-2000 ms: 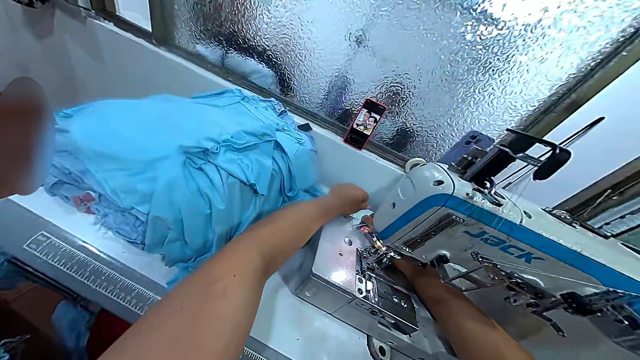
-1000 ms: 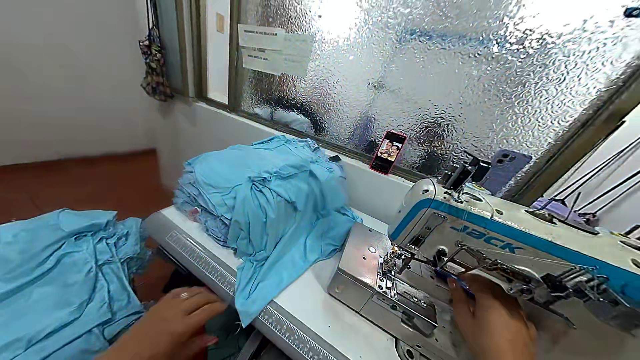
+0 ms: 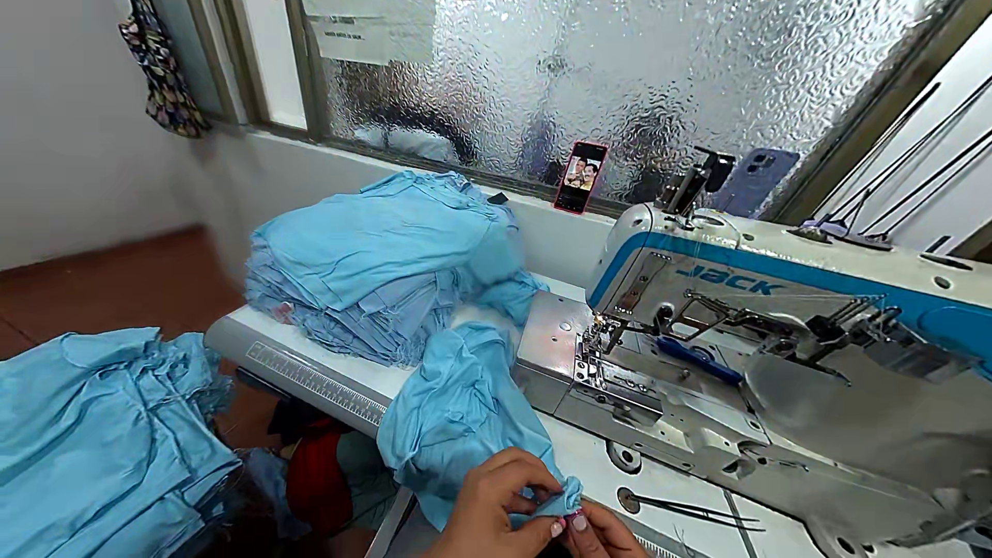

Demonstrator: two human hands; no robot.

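My left hand [image 3: 504, 504] pinches the gathered edge of a light blue garment [image 3: 473, 411] at the bottom centre. My right hand [image 3: 608, 535] meets it fingertip to fingertip, gripping the same edge. The garment hangs over the table's front edge and reaches back toward a tall stack of folded blue fabric [image 3: 372, 240]. To the right stands a Jack sewing machine [image 3: 728, 279], its needle and presser foot area [image 3: 597, 349] beyond my hands. A dark blue-handled tool [image 3: 697, 360] lies on the machine bed.
Metal tweezers [image 3: 690, 508] lie on the white tabletop before the machine. A ruler strip [image 3: 318, 380] runs along the table's front edge. More blue garments [image 3: 101, 442] lie at lower left. One phone [image 3: 581, 177] leans on the window ledge; another [image 3: 756, 180] stands behind the machine.
Both hands have come together at the table's front edge on the garment. My right hand has left the machine, where the blue-handled tool now lies. The garment's end has been drawn toward me.
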